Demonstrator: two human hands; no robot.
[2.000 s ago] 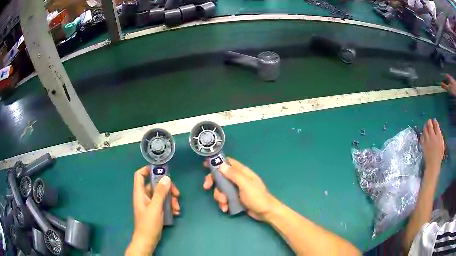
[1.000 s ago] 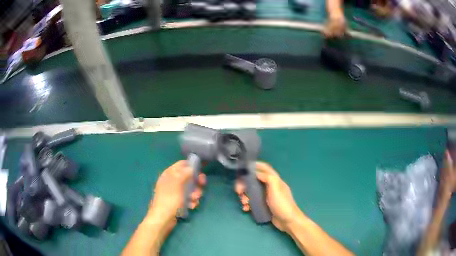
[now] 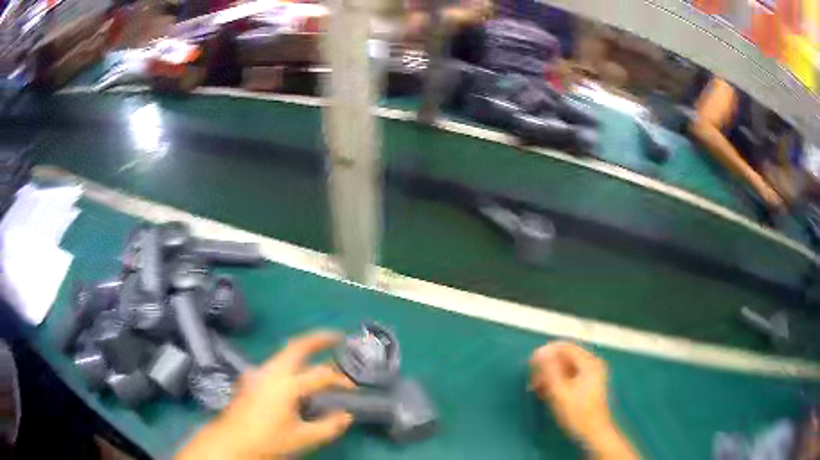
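Observation:
Two grey handheld fans lie close together on the green bench, blurred. One shows its round grille (image 3: 369, 354); the other (image 3: 412, 413) lies on its side, its handle pointing left to my hand. My left hand (image 3: 270, 400) is at their left with its fingers spread around that handle, not closed on it. The first fan's handle is hidden. My right hand (image 3: 574, 388) is well to their right, above the bench, with fingers curled and nothing visible in it. A pile of grey fans (image 3: 166, 314) lies left of my left hand.
A pale upright post (image 3: 355, 162) stands at the pale rail (image 3: 503, 314). Beyond it, the green conveyor carries loose fans (image 3: 530, 232). White papers (image 3: 36, 243) lie at far left. Another person's arm (image 3: 728, 148) reaches in at upper right. Part of a plastic bag (image 3: 764, 445) shows at lower right.
The view has swung left. The two fans that my hands held are now on the bench by my left hand. Both hands have let go, and my right hand has moved away to the right.

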